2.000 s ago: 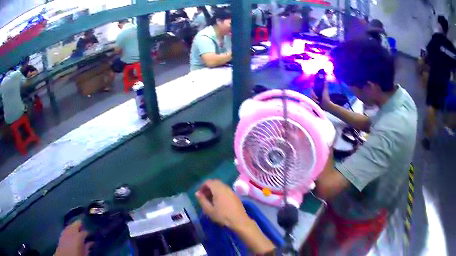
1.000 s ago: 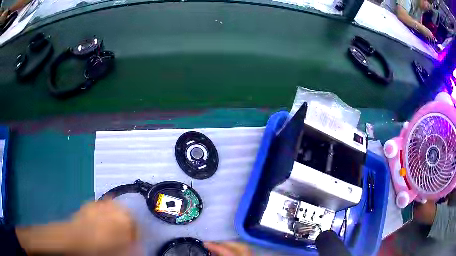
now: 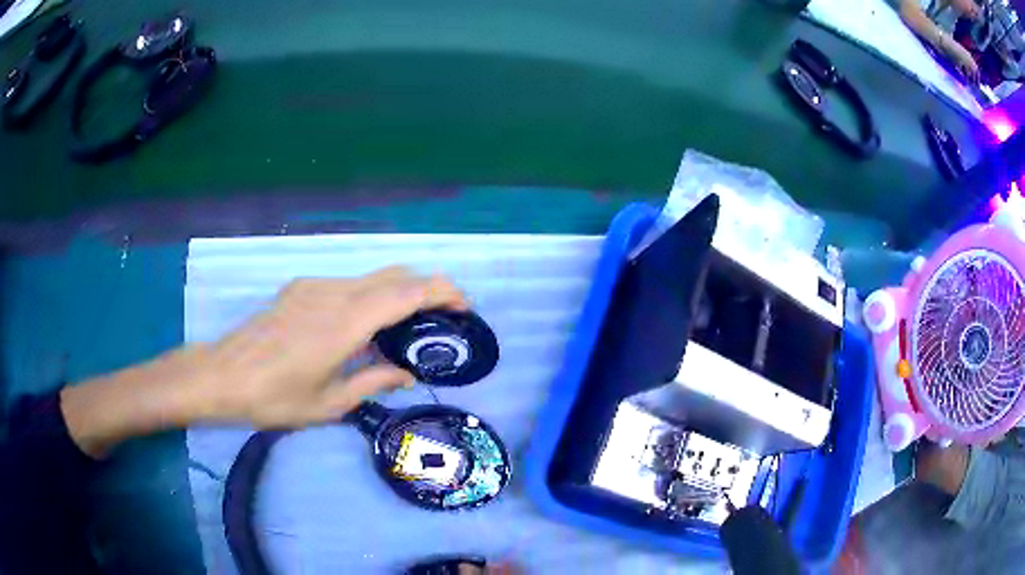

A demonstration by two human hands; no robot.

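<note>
My left hand (image 3: pixel 320 343) has its thumb and fingers on the left edge of a round black speaker plate (image 3: pixel 435 350), just above the mat. Below it, an open ear cup (image 3: pixel 442 458) lies on the white foam mat (image 3: pixel 551 281), showing a pale block, yellow strip and green board. Its black headband (image 3: pixel 242 494) curves left. The other ear cup (image 3: pixel 447 565) is cut off by the bottom edge. Beside it, a small bit of my right hand (image 3: pixel 499 569) shows; its grip is hidden. A thick black cylinder, apparently the screwdriver (image 3: pixel 755 537), is by the screw feeder (image 3: pixel 747 388).
The blue tray (image 3: pixel 579 382) holds the feeder, with a clear plastic bag (image 3: pixel 747 202) behind. A pink fan (image 3: pixel 969 326) stands right. Headphones (image 3: pixel 146 96) lie on the green belt (image 3: pixel 450 124) at far left, others at right (image 3: pixel 830 99). A person's forearm (image 3: pixel 939 43) shows top right.
The view has turned from the line down to the mat. Since the second frame, my left hand has moved up and right from beside the headband and taken hold of the speaker plate.
</note>
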